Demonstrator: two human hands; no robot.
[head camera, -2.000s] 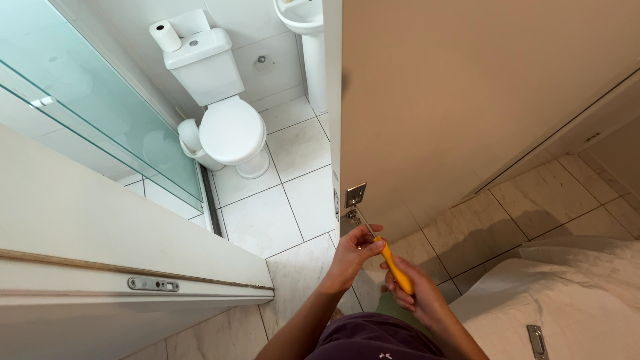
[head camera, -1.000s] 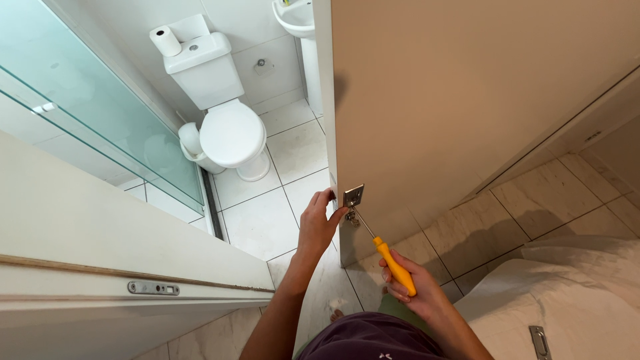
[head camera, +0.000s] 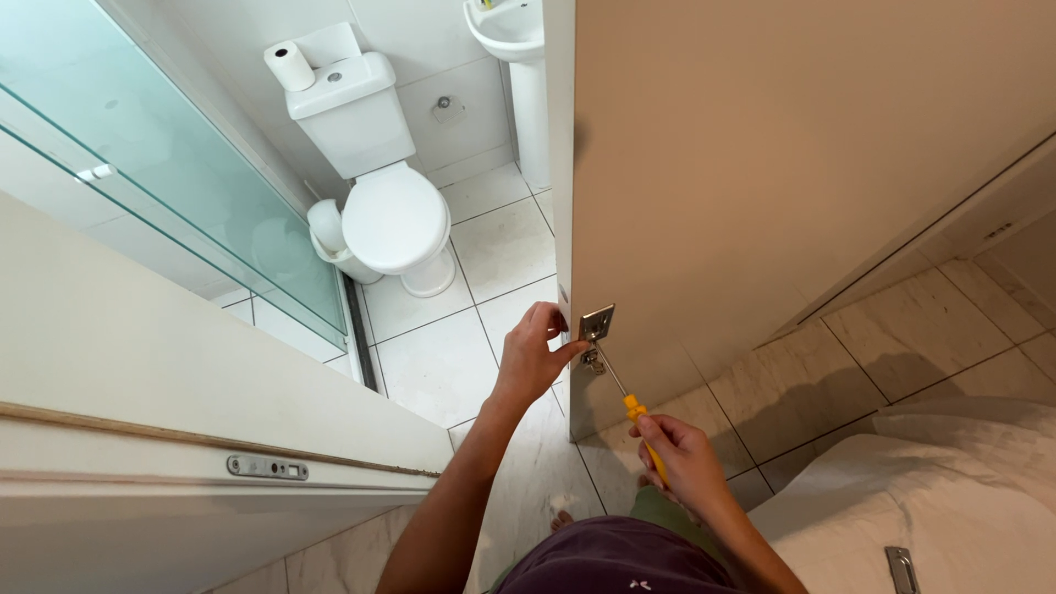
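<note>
My right hand (head camera: 681, 454) is closed around the yellow handle of a screwdriver (head camera: 643, 429). Its metal shaft slants up and left, with the tip at the lower edge of a square metal plate (head camera: 596, 322) on the face of the door (head camera: 742, 181). My left hand (head camera: 536, 346) rests at the door's edge, its thumb by the plate's lower edge and its fingers behind the edge, partly hidden. Just below the plate is another small metal lock part (head camera: 592, 361), whose details are hard to make out.
A strike plate (head camera: 268, 469) sits in the door frame at left. Beyond the doorway are a toilet (head camera: 396, 219), a waste bin (head camera: 351, 260), a washbasin (head camera: 516, 33) and a glass shower screen (head camera: 181, 148). An oblong metal plate (head camera: 901, 569) lies on pale fabric (head camera: 833, 511) at lower right.
My left hand has moved from the screwdriver's shaft to the door's edge beside the plate. My right hand still holds the yellow handle. The door's edge has shifted slightly left.
</note>
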